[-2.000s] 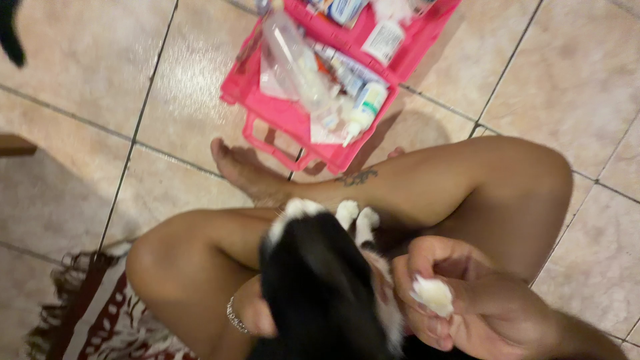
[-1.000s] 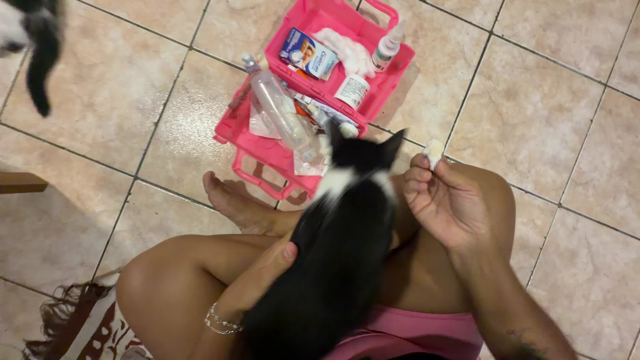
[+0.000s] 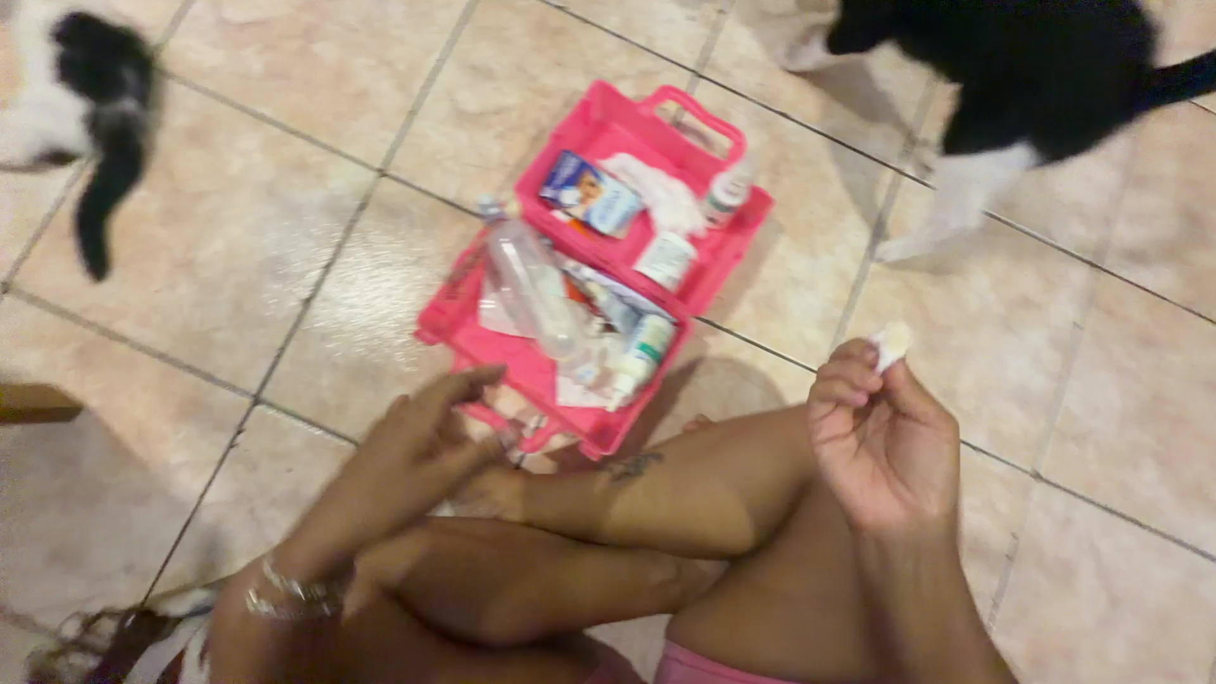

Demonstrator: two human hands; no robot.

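My left hand (image 3: pixel 427 451), a bracelet on its wrist, reaches over my crossed legs to the handle of an opened pink plastic case (image 3: pixel 703 304). Its fingers are apart; whether they touch the handle is unclear. In my right hand (image 3: pixel 883 418) a small white cotton wad (image 3: pixel 891 346) with a yellowish patch is pinched between thumb and fingers, right of the case. The case holds a clear plastic bottle (image 3: pixel 534 290), a green-and-white bottle (image 3: pixel 644 356), a blue box (image 3: pixel 590 194), a white jar (image 3: pixel 665 259), another small bottle (image 3: pixel 728 194) and white cotton (image 3: pixel 660 190).
A black-and-white cat (image 3: pixel 1026 76) stands on the tiled floor (image 3: pixel 1092 399) at the upper right. Another black-and-white cat (image 3: pixel 109 104) is at the upper left. A wooden piece (image 3: pixel 40 403) shows at the left edge, and a fringed patterned textile (image 3: pixel 166 646) lies at the lower left.
The cat that was on my lap is off it, and a cat stands at the upper right. My left hand has left the cat's side and moved toward the case. My right hand still holds the wad.
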